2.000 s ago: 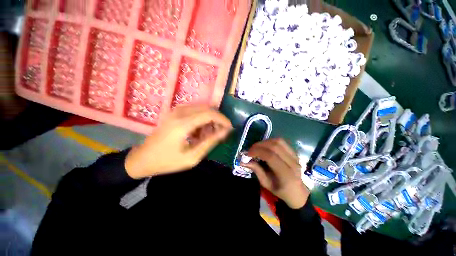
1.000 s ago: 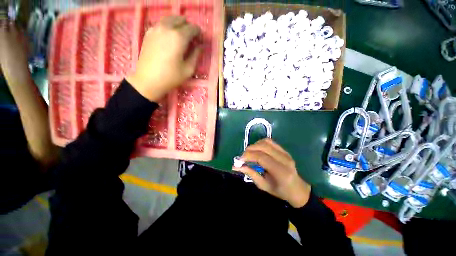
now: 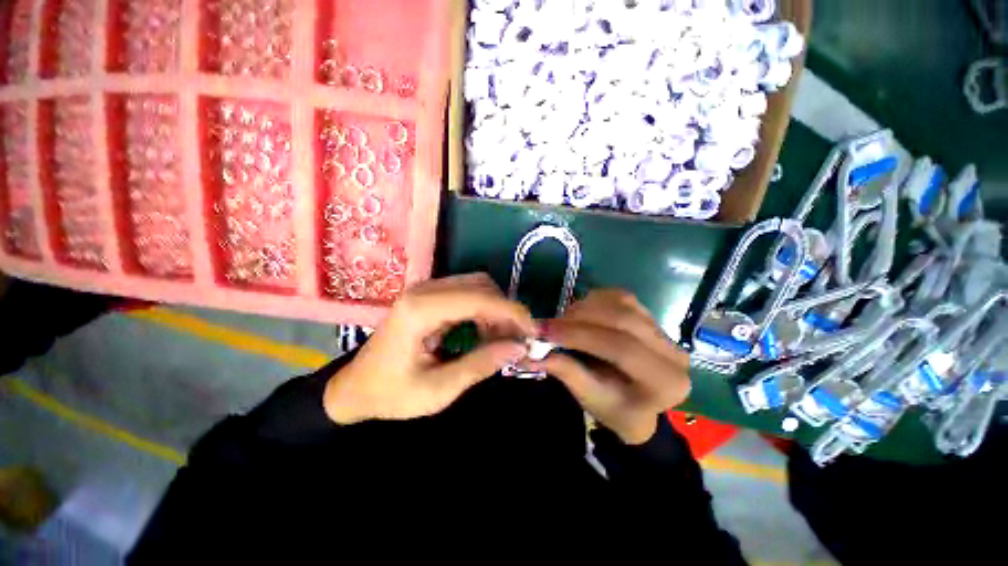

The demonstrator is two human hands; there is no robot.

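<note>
A grey-white loop-shaped workpiece (image 3: pixel 545 240) lies on the green bench edge in front of me, its round end away from me and its near end partly hidden by my hands. My right hand (image 3: pixel 619 359) pinches a small white collar (image 3: pixel 539 349) over the near end of the loop. My left hand (image 3: pixel 431 348) meets it from the left, thumb and fingertip closed at the collar. Whether a small ring is between the left fingertips is too small to tell.
A pink compartment tray (image 3: pixel 431 199) with thin clear rings is at the left. A cardboard box (image 3: pixel 774 144) heaped with white collars is beyond the loop. A pile of blue-banded loops (image 3: pixel 873 321) lies at the right on the green bench (image 3: pixel 652 260).
My left hand has left the tray and come down to the collar in my right hand. The view has shifted, so the tray now sits further left.
</note>
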